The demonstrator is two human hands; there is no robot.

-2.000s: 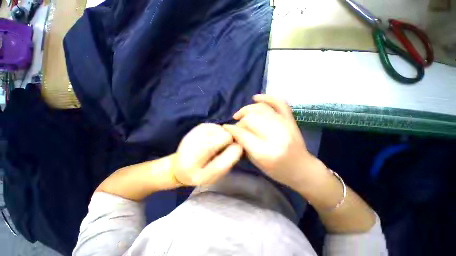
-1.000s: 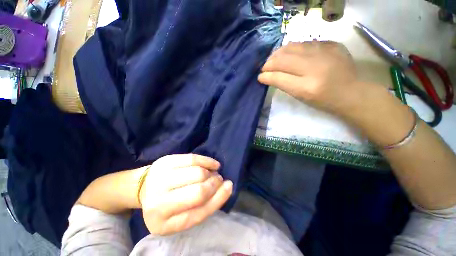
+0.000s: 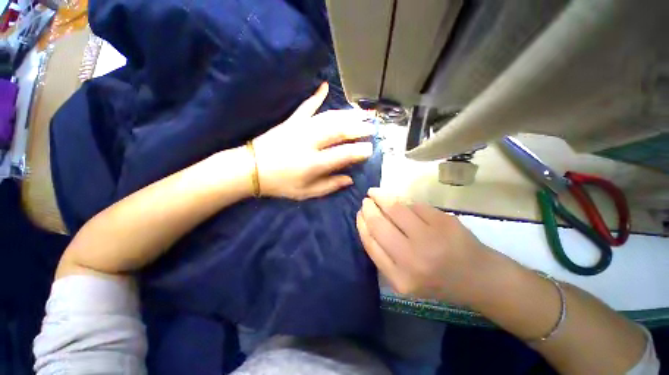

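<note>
A large dark navy garment (image 3: 242,256) covers the left of the table and my lap. The cream sewing machine head (image 3: 367,44) stands over its right edge, with the brightly lit needle area (image 3: 378,121) at the edge. My left hand (image 3: 312,157) lies palm down on the cloth with fingers spread, fingertips close to the needle area. My right hand (image 3: 418,245) pinches the garment's right edge just below. The needle tip is lost in glare.
Scissors with one red and one green handle (image 3: 579,212) lie right of the machine. A green tape-like table edge (image 3: 440,311) runs below. A tan strip (image 3: 48,139) and purple part (image 3: 7,110) are at far left.
The view now shows the machine head. My left hand has moved up from the lap end of the cloth and opened flat near the needle. My right hand has moved down the edge.
</note>
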